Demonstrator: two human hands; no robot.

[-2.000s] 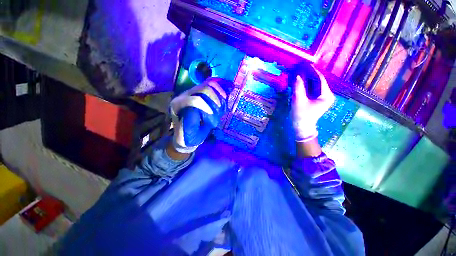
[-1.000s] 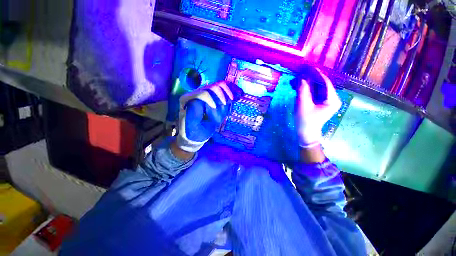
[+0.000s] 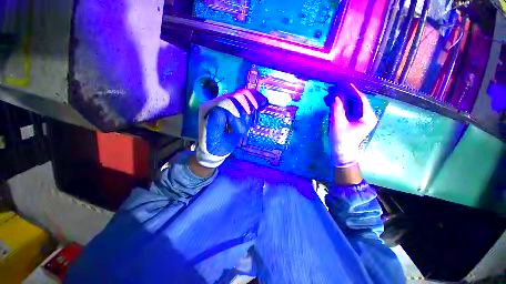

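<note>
A large printed circuit board (image 3: 308,133) lies flat in front of me, lit blue, with pale component rows on its left part. A bright white-blue spot falls on the upper rows. My left hand (image 3: 227,125), in a white and blue glove, is curled at the board's left edge; whether it holds something is hidden. My right hand (image 3: 350,125), in a white glove with dark fingers, is bent over the board's right part; its fingertips are too dark to show a tool. A small round pot (image 3: 207,87) with thin sticks in it stands left of the board.
A teal-green sheet (image 3: 405,147) extends right of the board. Behind is a purple-lit metal edge (image 3: 266,45) with another board (image 3: 283,19) beyond it. Cables and rods lie at upper right. A large grey block (image 3: 119,66) is at left. A black bin with a red-orange panel (image 3: 123,152) stands below left.
The view has shifted, so the bench sits further left. The bright spot has moved from the board's top edge down onto the component rows. Both hands remain over the board with little change of pose.
</note>
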